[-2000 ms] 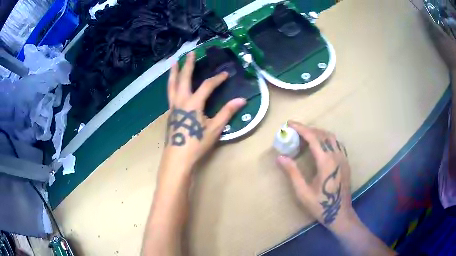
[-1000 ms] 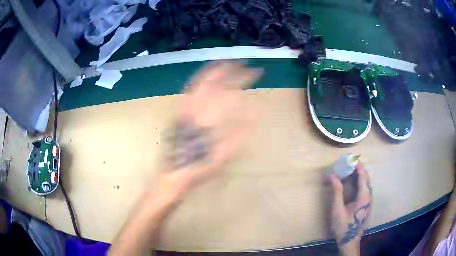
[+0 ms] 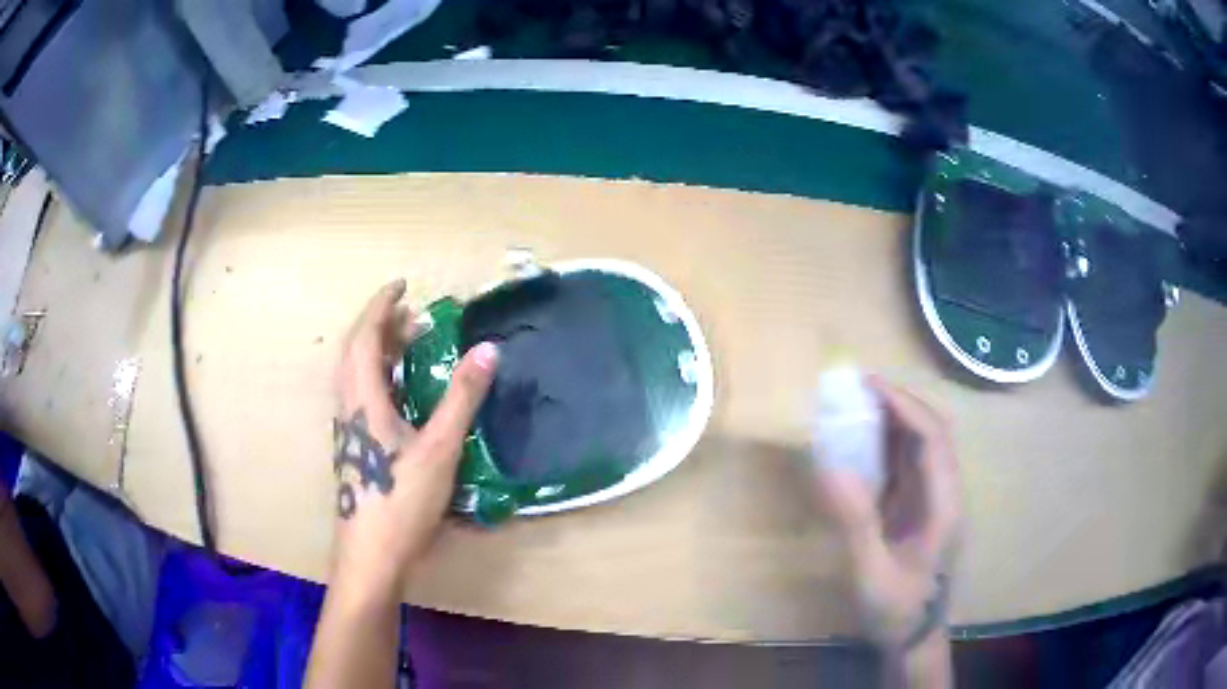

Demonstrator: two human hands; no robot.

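Note:
A green car body shell [image 3: 572,390] lies on the tan board in front of me, its rounded end with a pale rim to the right and its black interior facing up. My left hand [image 3: 411,417] grips its left, car-like end, thumb over the edge of the black interior and fingers around the far side. My right hand [image 3: 899,498] is to the right of the shell, blurred, and holds a small white glue bottle [image 3: 850,428] above the board, apart from the shell. The bottle's tip cannot be made out.
Two more green shells [image 3: 989,276] lie side by side at the right. A black heap [image 3: 821,54] sits beyond the pale strip [image 3: 606,84]. A black cable [image 3: 182,337] crosses the board at left, with white scraps [image 3: 366,105] behind. Part of a person shows at lower left.
The view has swung left. A shell now lies in front of me with my left hand on it; the smaller-looking green piece at far left is gone from there. The bottle has moved away from the two shells.

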